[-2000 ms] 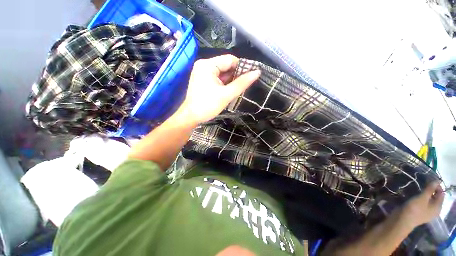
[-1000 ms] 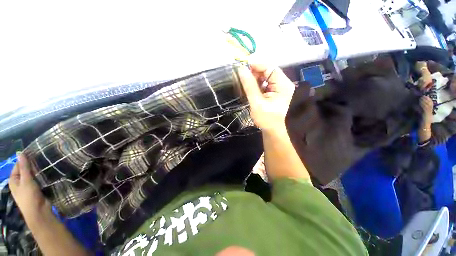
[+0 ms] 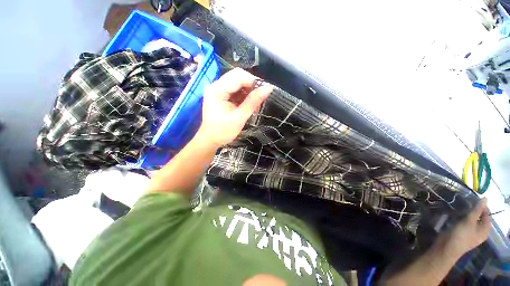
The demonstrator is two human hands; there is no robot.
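Note:
A plaid garment panel [image 3: 324, 162] in black with cream and white lines is stretched between my two hands along the table edge. My left hand [image 3: 232, 109] pinches its upper left corner between thumb and forefinger. My right hand [image 3: 472, 226] holds its far right end; those fingers are blurred and partly hidden. Plain black fabric [image 3: 313, 215] lies below the panel across my lap. The scissors [image 3: 477, 170], with a yellow and a green handle loop, lie on the table just above my right hand.
A blue crate [image 3: 184, 106] stands to the left with a plaid bundle [image 3: 95, 109] hanging over it. White cloth [image 3: 72, 223] lies below the crate. The white table [image 3: 358, 50] with a measuring strip on its edge runs across the upper right. Machine parts show at far right.
The view has swung from the right side back to the left, so the crate and bundle show again. Both hands still hold the panel stretched.

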